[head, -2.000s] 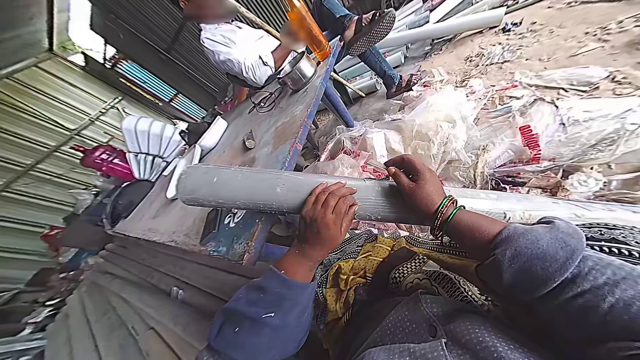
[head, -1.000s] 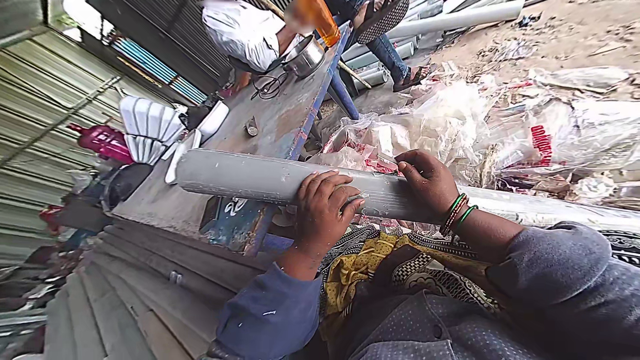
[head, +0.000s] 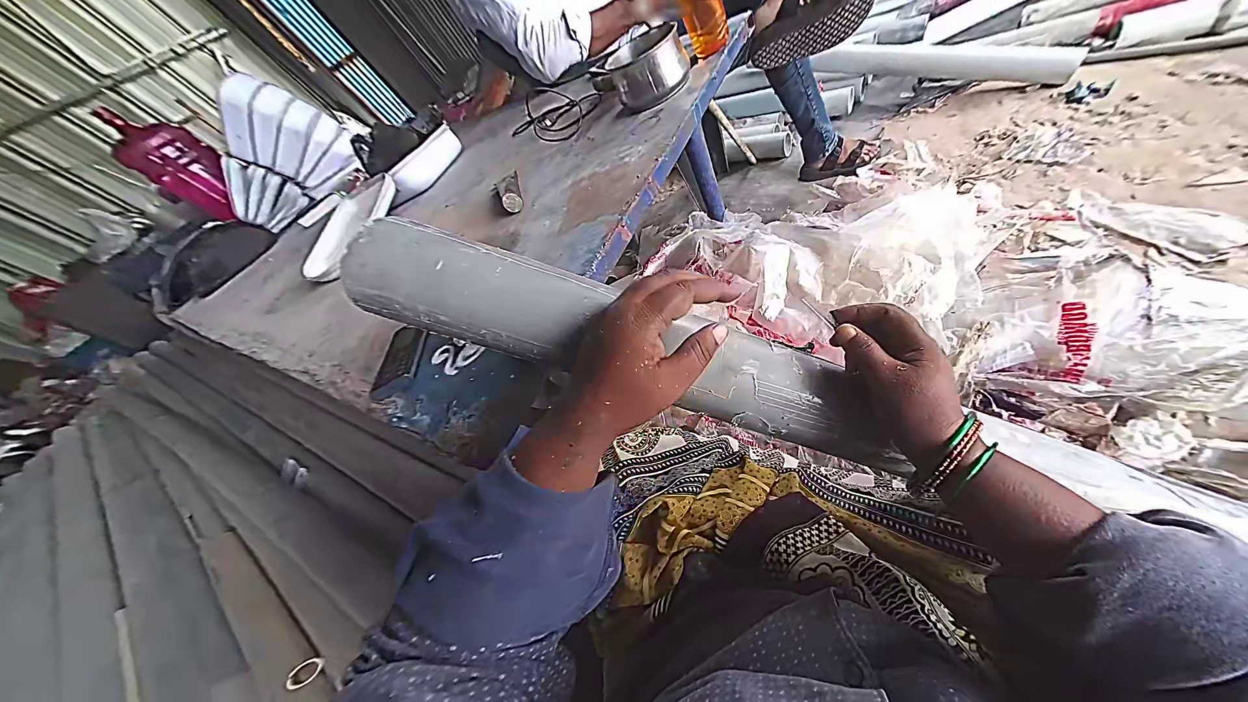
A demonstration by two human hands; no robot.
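Observation:
A long grey plastic pipe (head: 468, 283) lies across my lap, its near-left end over the metal table (head: 546, 219) and its other part running off to the right. My left hand (head: 639, 366) rests on top of the pipe, fingers spread and thumb apart. Above the pipe, my right hand (head: 892, 366) pinches a small thin piece (head: 817, 310) between thumb and fingertips; what it is I cannot tell. Pale scratches and flakes mark the pipe's surface between my hands. Bangles circle my right wrist.
A steel pot (head: 648, 68), a black cable (head: 558, 115) and a small cylinder (head: 508, 192) are on the table. A person (head: 546, 34) sits beyond. Crumpled plastic film (head: 907, 244) lies ahead right; grey pipes (head: 175, 546) are stacked lower left.
My left hand has loosened from around the pipe, its fingers now extended toward the right. My right hand stays above the pipe with its fingertips together.

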